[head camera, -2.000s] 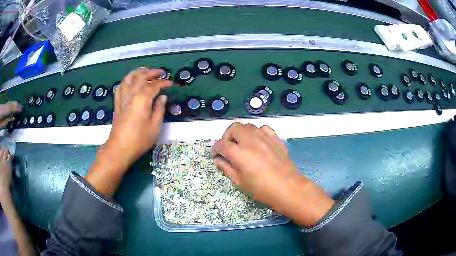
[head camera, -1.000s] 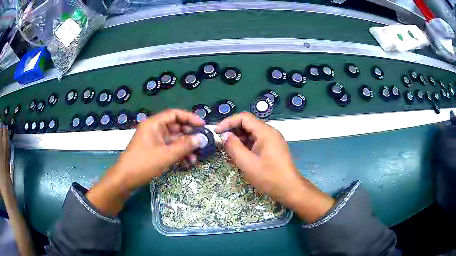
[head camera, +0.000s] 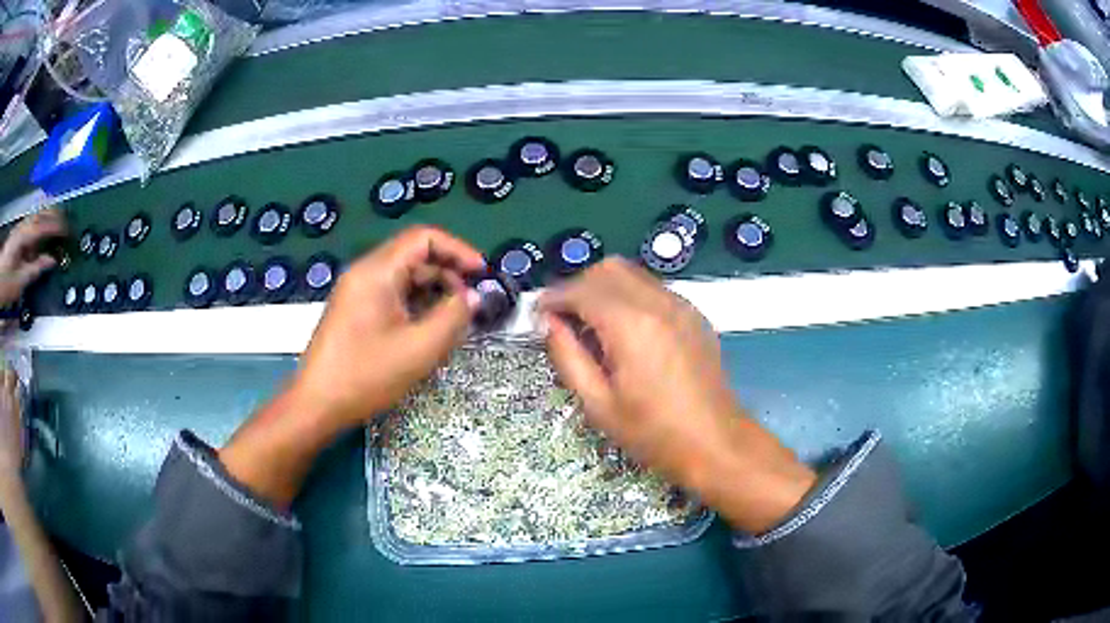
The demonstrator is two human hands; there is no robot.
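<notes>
My left hand (head camera: 396, 323) holds a black speaker driver (head camera: 492, 303) by its edge, above the white near rail and the back of the parts tray. My right hand (head camera: 639, 365) is just to its right, with fingertips pinched close to the driver's right side. A tiny pale piece seems to be at those fingertips, but it is blurred. The clear parts tray (head camera: 542, 554) lies below both hands, heaped with tiny white, greenish and silvery pieces.
The green conveyor belt (head camera: 621, 207) carries rows of black drivers behind my hands. A pale rail (head camera: 584, 100) separates it from a second green belt. A bag of small parts (head camera: 171, 91) and a blue box (head camera: 76, 149) are upper left. Another person's hand (head camera: 31, 250) is at the left edge.
My left hand has come from the belt to the middle with a driver in it. My right hand has risen from the tray beside it. The drivers on the belt have shifted slightly right.
</notes>
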